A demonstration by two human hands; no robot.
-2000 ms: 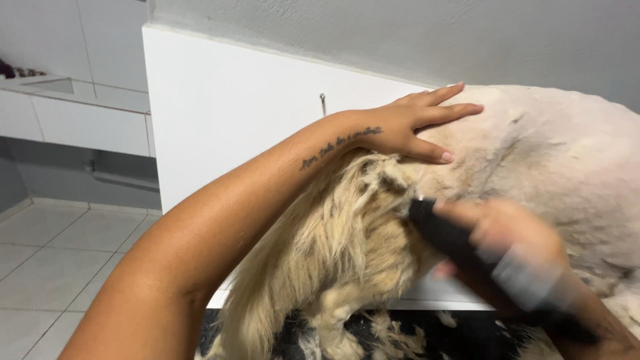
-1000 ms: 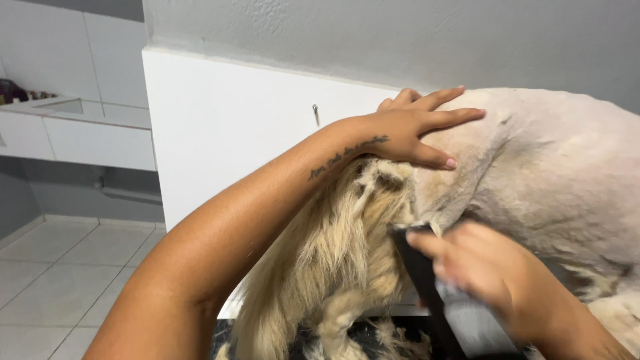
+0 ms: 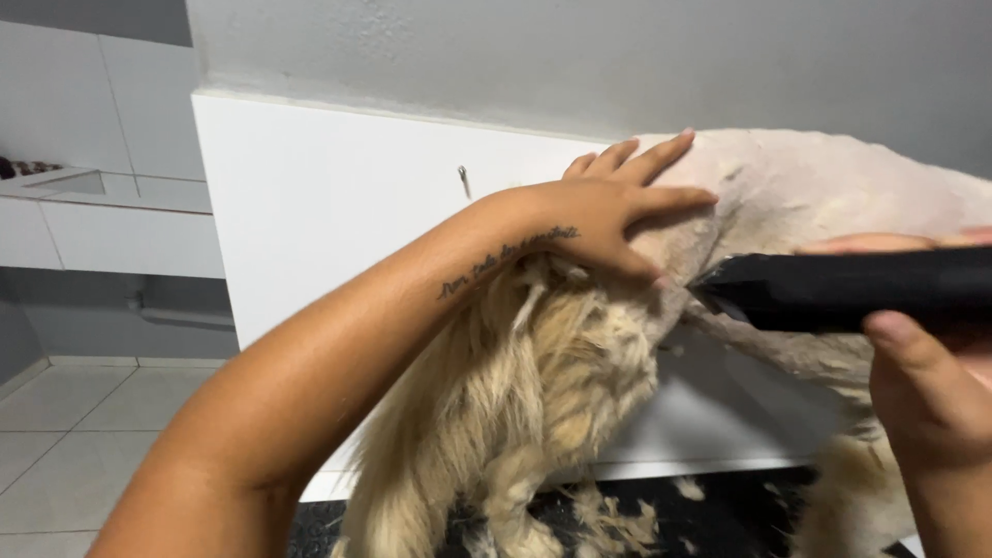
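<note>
My left hand (image 3: 620, 201) lies with spread fingers on the rump of a light-coated dog (image 3: 821, 178), just above its long, matted fur. The back and flank are clipped short. Black electric hair clippers (image 3: 837, 291) are held in my right hand (image 3: 926, 356), their head at the front edge of the dog's thigh, below and right of my left hand. Long cream fur (image 3: 480, 403) hangs at the dog's rear and hind leg. A hind paw (image 3: 527, 539) rests on the black table surface. The dog's head is out of view.
Loose fur tufts (image 3: 620, 523) lie on the black textured tabletop (image 3: 721, 511). Behind the dog stands a white panel (image 3: 333, 209) with a small metal hook (image 3: 463, 180), against a grey wall. At the left are a white counter with a basin (image 3: 124, 232), a pipe (image 3: 178, 316) and a tiled floor.
The clippers have turned from a slanted position to nearly level, and my right hand now grips them farther to the right. My left hand stays on the rump.
</note>
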